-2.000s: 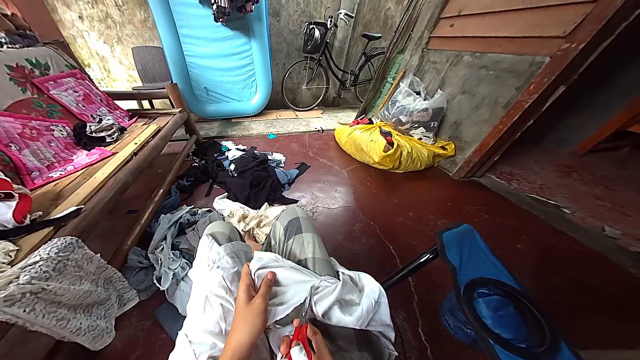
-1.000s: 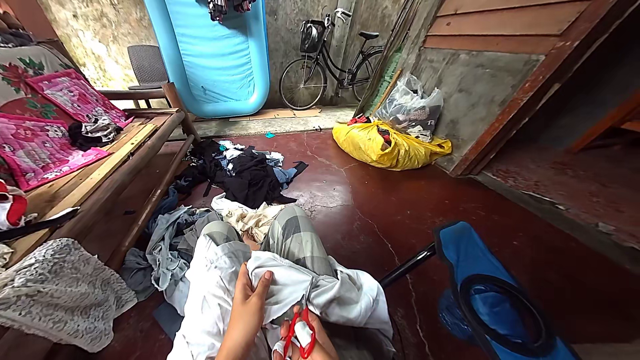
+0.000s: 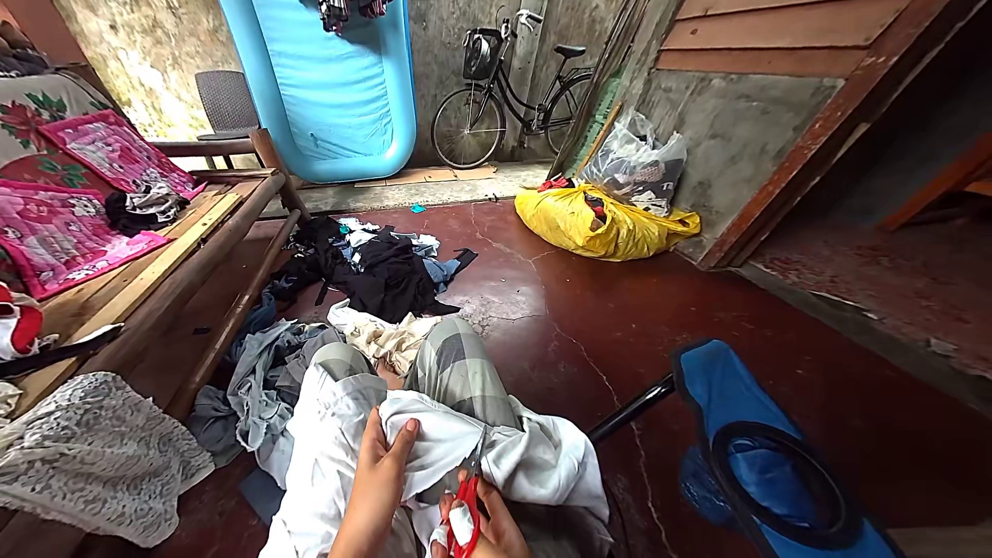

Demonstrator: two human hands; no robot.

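Observation:
White cloth (image 3: 542, 457) lies across my lap over grey checked trousers (image 3: 465, 372). My left hand (image 3: 387, 457) grips an edge of it between thumb and fingers, left of the scissors. My right hand (image 3: 488, 519) holds red-handled scissors (image 3: 467, 508), with white wrapping on the handles. Their blades point away from me and meet the cloth at a cut edge, right of my left hand. Below that edge the cloth parts and the trousers show through. The blade tips are partly covered by the fabric.
Black and blue cloth pieces (image 3: 387, 271) lie ahead on the red floor, with grey cloth (image 3: 279, 380) at my left. A wooden bench (image 3: 178, 256) holds pink quilted mats (image 3: 62, 232). A yellow sack (image 3: 604, 225) lies ahead right. A blue item with a black ring (image 3: 775, 480) stands right.
The scissors and my right hand have shifted a little over the last two seconds, staying at the cloth's cut edge. My left hand keeps its hold on the cloth.

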